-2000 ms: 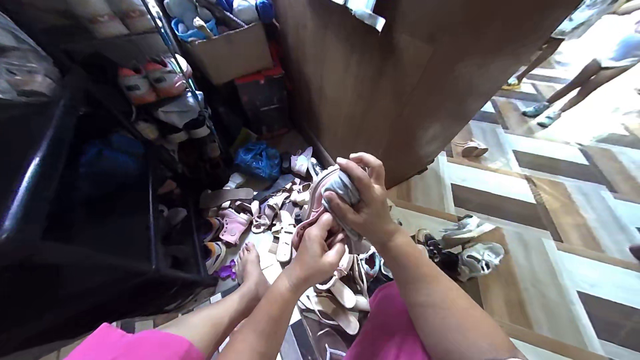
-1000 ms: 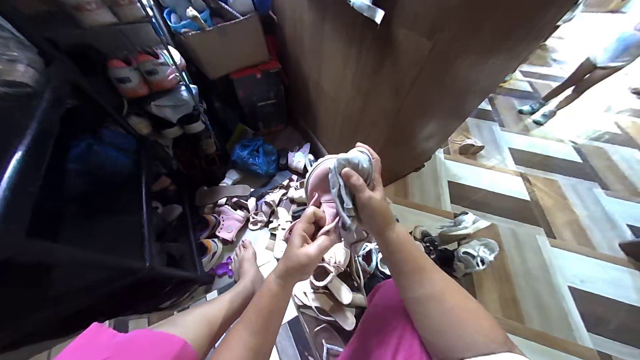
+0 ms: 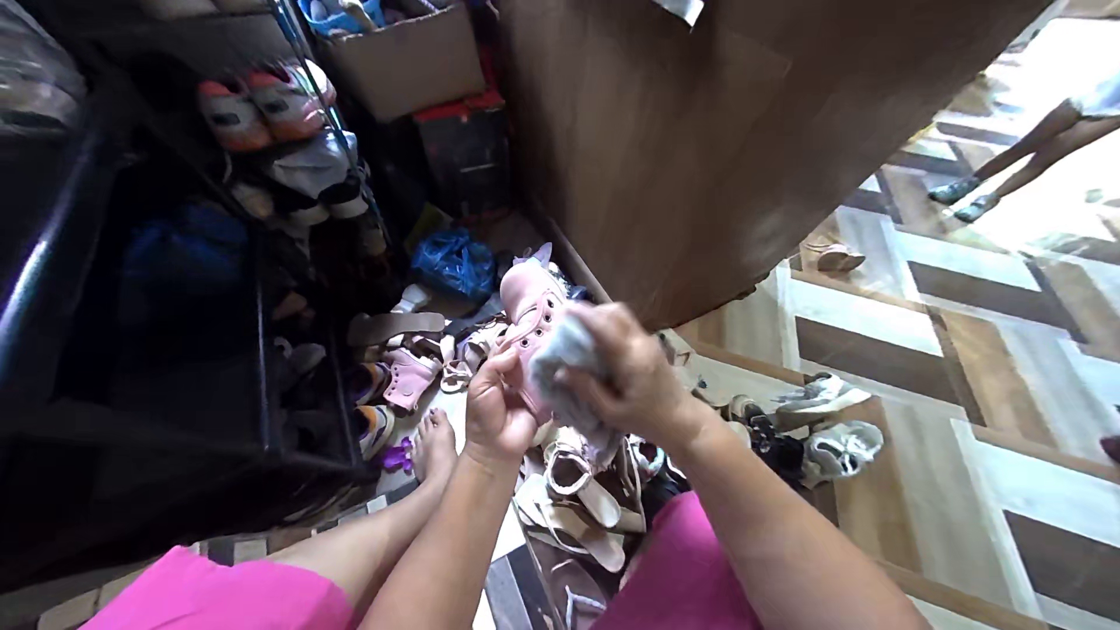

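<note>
A pink shoe with eyelets (image 3: 530, 297) is held up at the middle of the view, its toe pointing away from me. My left hand (image 3: 500, 404) grips its near end from the left. Bunched in my right hand (image 3: 626, 372) is a grey cloth (image 3: 567, 350), pressed on the shoe's right side; this hand is blurred. The cloth and fingers hide part of the shoe. Beneath my hands lies a pile of sandals (image 3: 573, 516) and other shoes. Another pink shoe (image 3: 409, 378) rests on the floor to the left, near my bare foot (image 3: 434, 444).
A dark rack (image 3: 262, 367) stands at left, with orange and white sneakers (image 3: 262, 109) on a shelf. Behind are a cardboard box (image 3: 407, 61) and a blue plastic bag (image 3: 455, 262). A brown wooden panel (image 3: 665, 157) rises ahead. Grey sneakers (image 3: 840, 451) lie right; a person's legs (image 3: 1032, 162) show beyond.
The pink shoe has turned so that its toe points away and its eyelets show. My right hand has shifted with the cloth onto its right side.
</note>
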